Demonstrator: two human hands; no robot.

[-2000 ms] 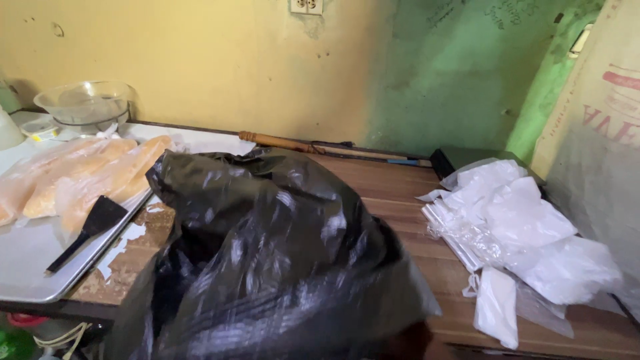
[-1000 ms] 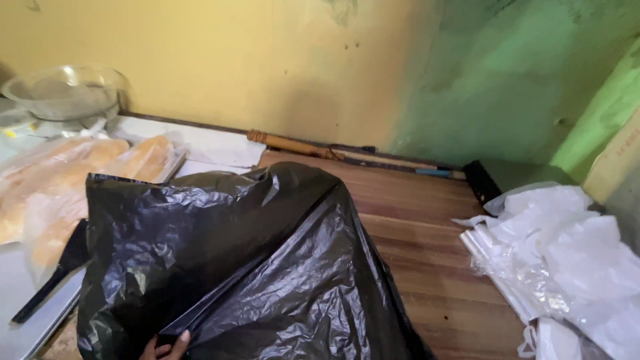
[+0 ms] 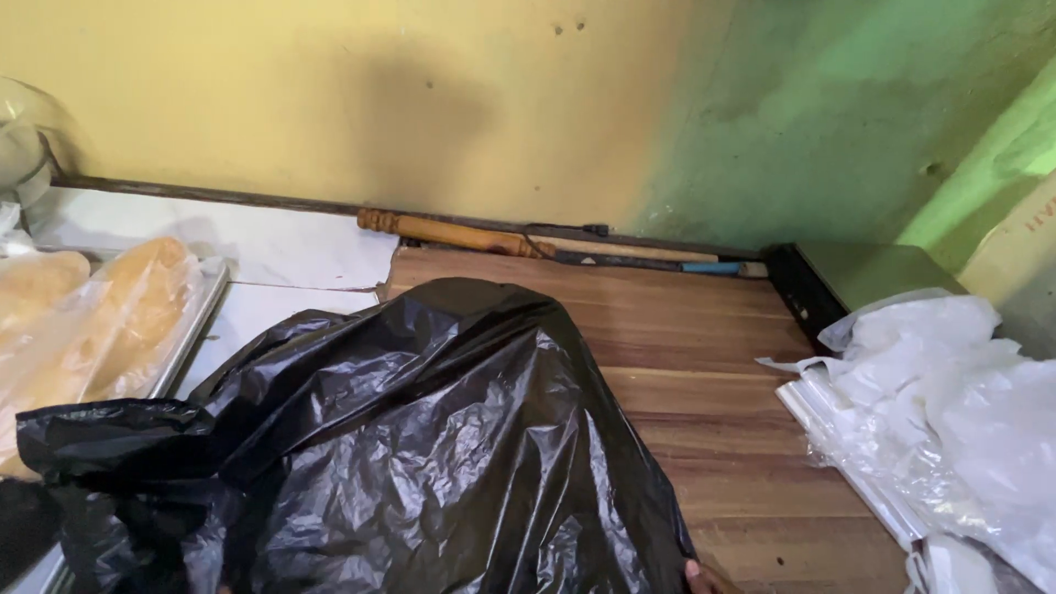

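Note:
A large black plastic bag [image 3: 462, 429] stands puffed up over the wood-grain tabletop [image 3: 726, 404], its left part folding out over the edge of a metal tray. At the bottom edge, the fingers of my right hand [image 3: 705, 577] touch the bag's lower right side; the rest of that hand is cut off, so its grip cannot be told. Of my left hand [image 3: 223, 589] only a sliver of fingertip shows at the bottom, against the bag's lower left, and its grip is hidden too.
Bread loaves in clear plastic [image 3: 136, 322] lie on the metal tray [image 3: 194, 322] at left. A turned wooden stick [image 3: 454, 234] and other rods lie along the wall. White plastic bags [image 3: 932, 412] are heaped at right, beside a dark flat box [image 3: 874, 272]. A glass bowl [image 3: 21, 161] stands far left.
The black bag has changed shape, its left part now spread lower over the tray's edge. Fingers at the bag's lower middle a second ago no longer show there; fingers now show at its lower right.

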